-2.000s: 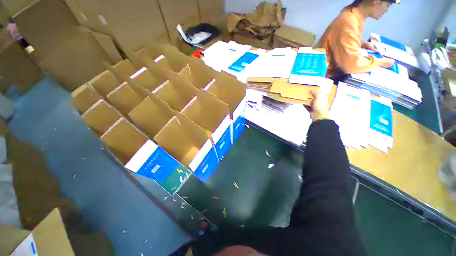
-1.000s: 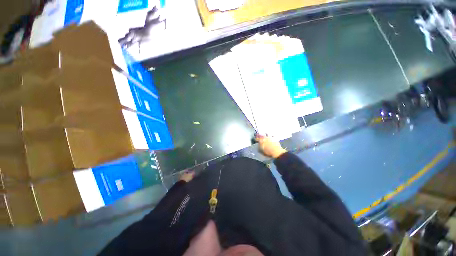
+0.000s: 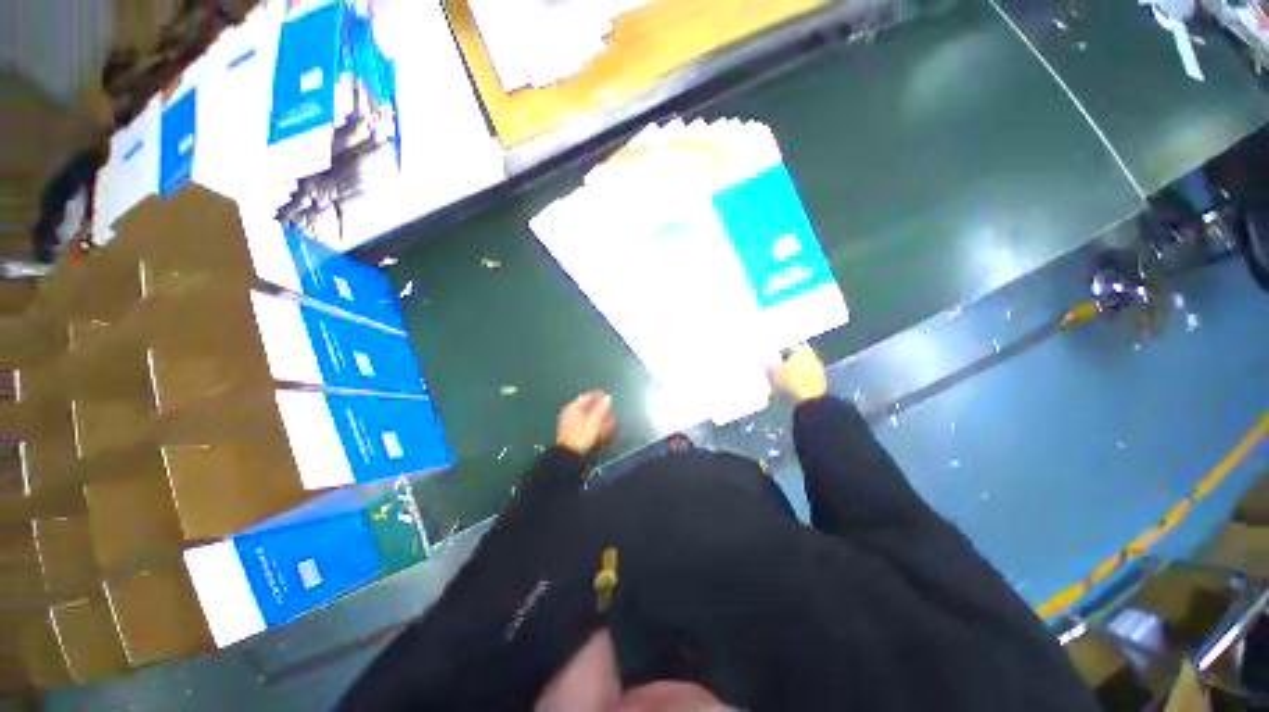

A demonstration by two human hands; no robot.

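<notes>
A fanned pile of flat cartons, white with a blue panel, lies on the dark green bench in front of me. My right hand is at the near edge of the pile, fingers on or beside the top blank; whether it grips a blank is not clear. My left hand is over the bench left of the pile, holding nothing, fingers curled. Erected open cartons stand in rows at the left, brown inside, blue and white outside.
Spare flat carton stacks lie on the far bench at upper left. White sheets lie on a yellow-brown board. Small scraps litter the green bench. The bench's metal edge runs before me, with blue floor and a yellow line beyond at right.
My left hand has come up from the bench edge to above the bench. My right hand stays at the pile's near edge, slightly further right along it. The view has shifted.
</notes>
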